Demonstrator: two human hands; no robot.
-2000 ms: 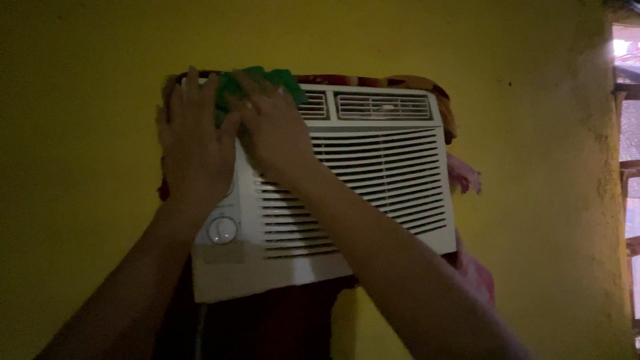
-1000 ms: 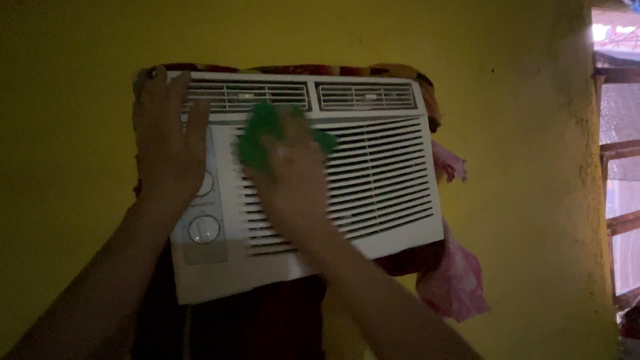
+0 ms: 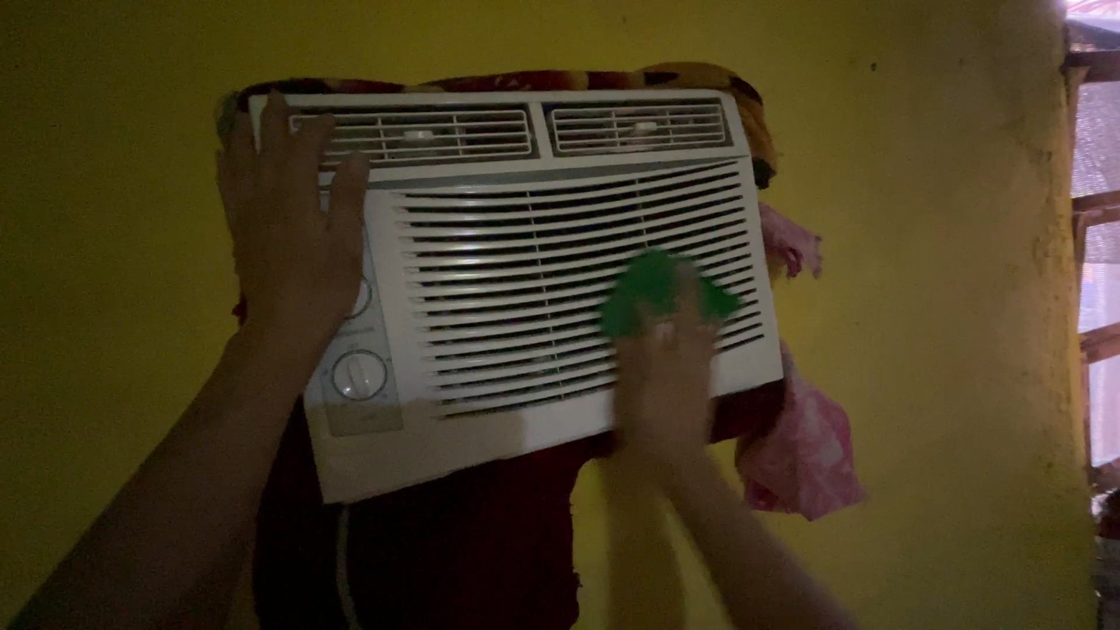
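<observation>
A white window air conditioner [image 3: 577, 385] sits in a yellow wall, its front grille facing me. My right hand [image 3: 665, 367] presses a green cloth [image 3: 647, 284] against the right part of the lower grille; hand and cloth are blurred. My left hand [image 3: 293, 219] lies with fingers apart on the upper left corner of the unit and holds nothing. It covers the left end of the top louvers and part of the upper knob. Below it the lower control knob [image 3: 359, 374] shows on the panel.
Patterned cloth [image 3: 709, 77] is packed around the top and right edge of the unit. Dark red cloth [image 3: 472, 542] and a cord [image 3: 346, 560] hang below. Pink plastic [image 3: 809, 446] sticks out at the right. A window frame [image 3: 1098, 206] stands at the far right.
My right hand has moved the green cloth from the top left louvers, across the upper left of the main grille, to its lower right part. My left hand has stayed at the upper left corner.
</observation>
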